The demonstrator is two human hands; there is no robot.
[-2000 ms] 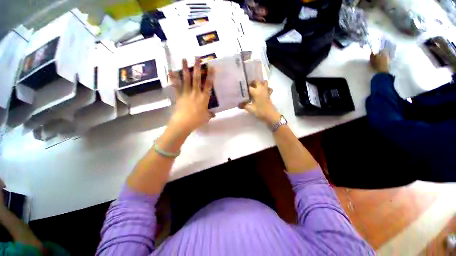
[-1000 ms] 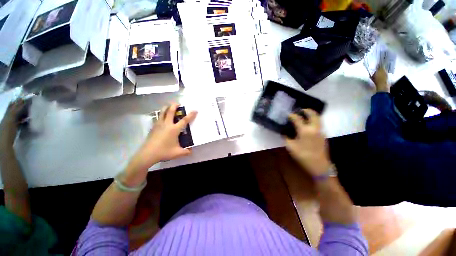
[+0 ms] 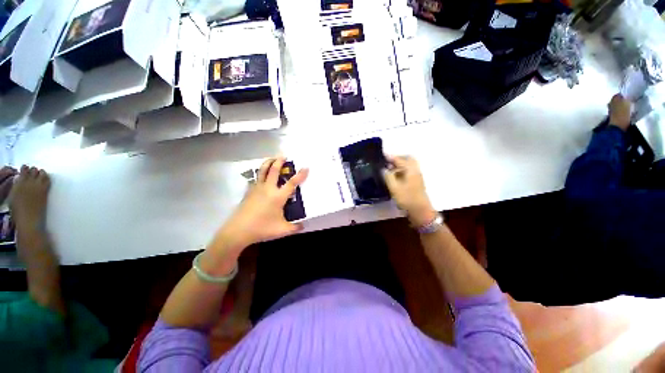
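Note:
A flat box blank [image 3: 319, 182] of white card with a dark picture panel lies on the white table in front of me. My left hand [image 3: 266, 200] rests on its left part, fingers spread over the picture panel. A black inner tray [image 3: 364, 170] lies at the blank's right end. My right hand [image 3: 408, 191] grips the tray's right edge. Fanned flat box blanks [image 3: 379, 87] lie just behind. The tray's underside is hidden.
Erected cartons [image 3: 244, 109] stand at the back left. Stacked black trays [image 3: 485, 73] with pale labels stand at the back right, beside a silvery tangled heap [image 3: 563, 52]. A worker in green [image 3: 44, 328] is at left, one in dark blue [image 3: 601, 167] at right.
My right hand has brought the black tray leftward onto the right end of the blank. My left hand stays on the picture panel. The camera view has shifted slightly.

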